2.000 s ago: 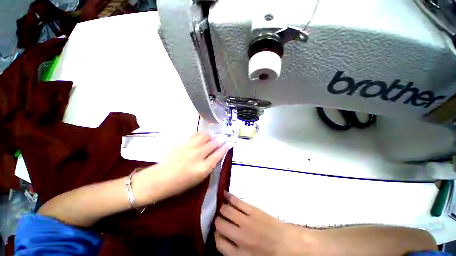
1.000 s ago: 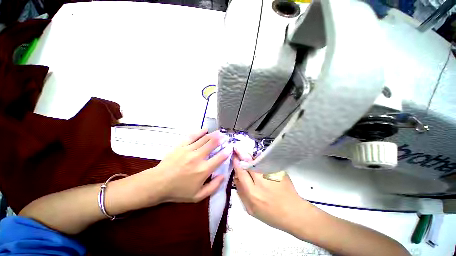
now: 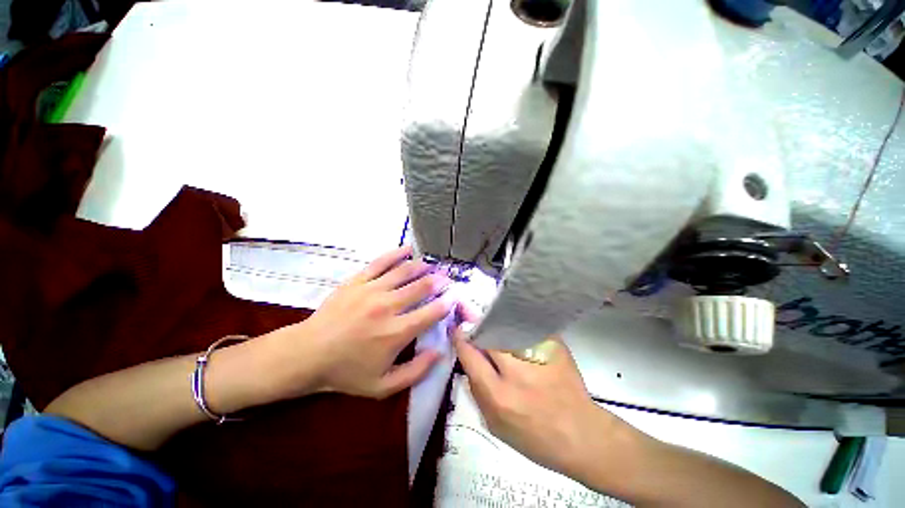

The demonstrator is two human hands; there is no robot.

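A rust-brown garment panel [image 3: 288,451] lies left of and in front of the sewing machine [image 3: 625,149]. A white interfacing strip [image 3: 425,422] runs along its right edge up to the brightly lit needle area. My left hand [image 3: 377,322] lies flat with spread fingers on the strip and cloth, just left of the needle area. My right hand [image 3: 526,392] has thumb and finger together at the cloth edge just in front of the needle area. The presser foot and needle are mostly hidden by the machine head, fingers and glare.
The cream tension knob [image 3: 726,324] juts from the machine head. Green-handled snips [image 3: 842,464] lie at the table's right end. More brown cloth [image 3: 50,189] and a green strip [image 3: 67,97] are at the left table edge. Ruler markings run along the table front.
The view has swung round the machine head since the earliest frame. My right hand has moved up from the lower cloth edge to the needle area. My left hand stays beside it.
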